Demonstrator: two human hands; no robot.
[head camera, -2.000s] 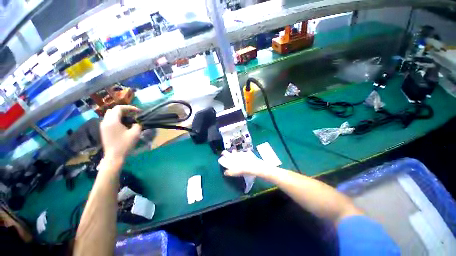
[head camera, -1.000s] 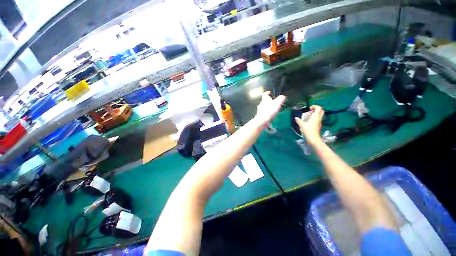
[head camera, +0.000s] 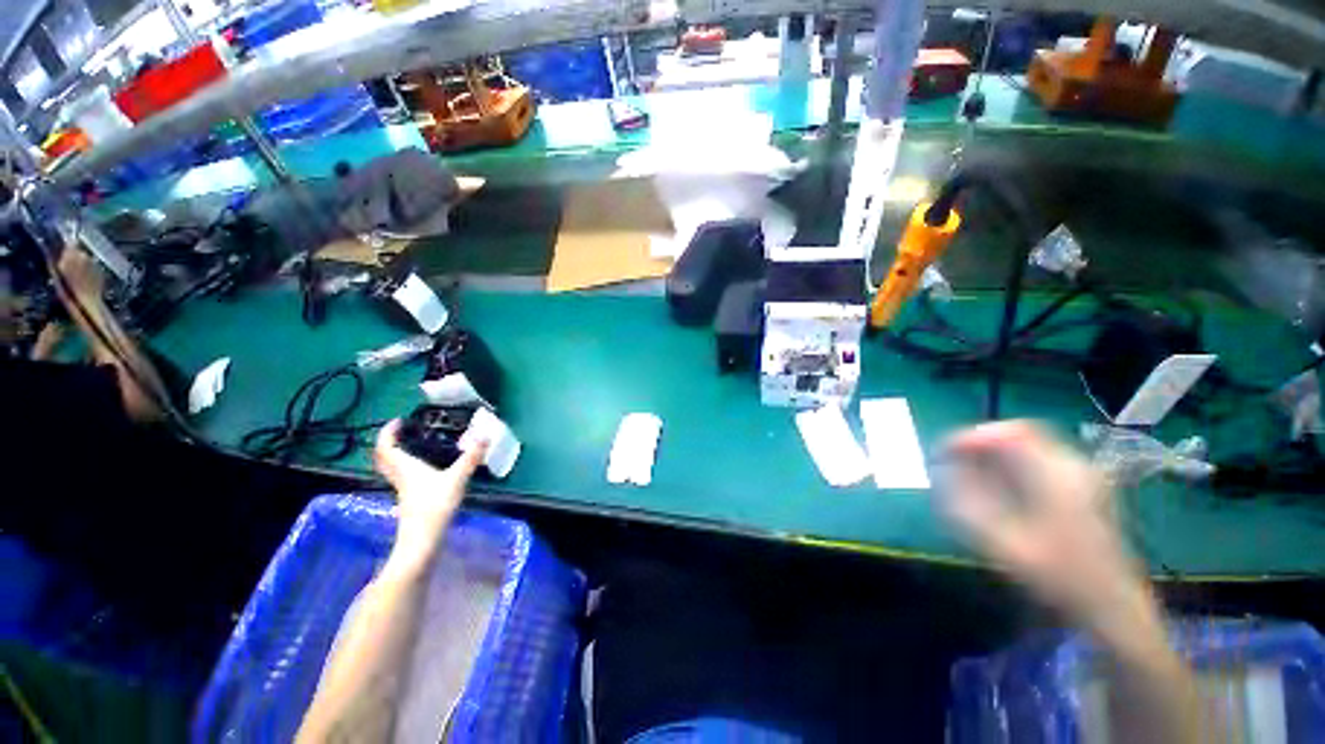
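My left hand (head camera: 426, 472) grips a black corded unit (head camera: 436, 433) with a white cover (head camera: 494, 442) at the left of the bench, near its front edge. My right hand (head camera: 1024, 494) is blurred above the front right of the mat; its fingers and anything in them cannot be made out. The orange electric screwdriver (head camera: 916, 262) hangs right of centre. The white screw feeder (head camera: 809, 355) stands on the mat. Two white plates (head camera: 833, 443) lie in front of it, and a notched white plate (head camera: 634, 448) lies to their left.
Blue film-lined bins (head camera: 545, 625) are below the bench edge, left and right. Another corded unit (head camera: 462, 364) is behind my left hand. More units and cables (head camera: 1133, 349) are at right. Black blocks (head camera: 712, 276) and cardboard (head camera: 610, 233) are behind. A person's arm (head camera: 109, 327) is at far left.
The view has turned left. My left hand has moved from the centre to a unit at the left. My right hand has left the unit it was on at the right.
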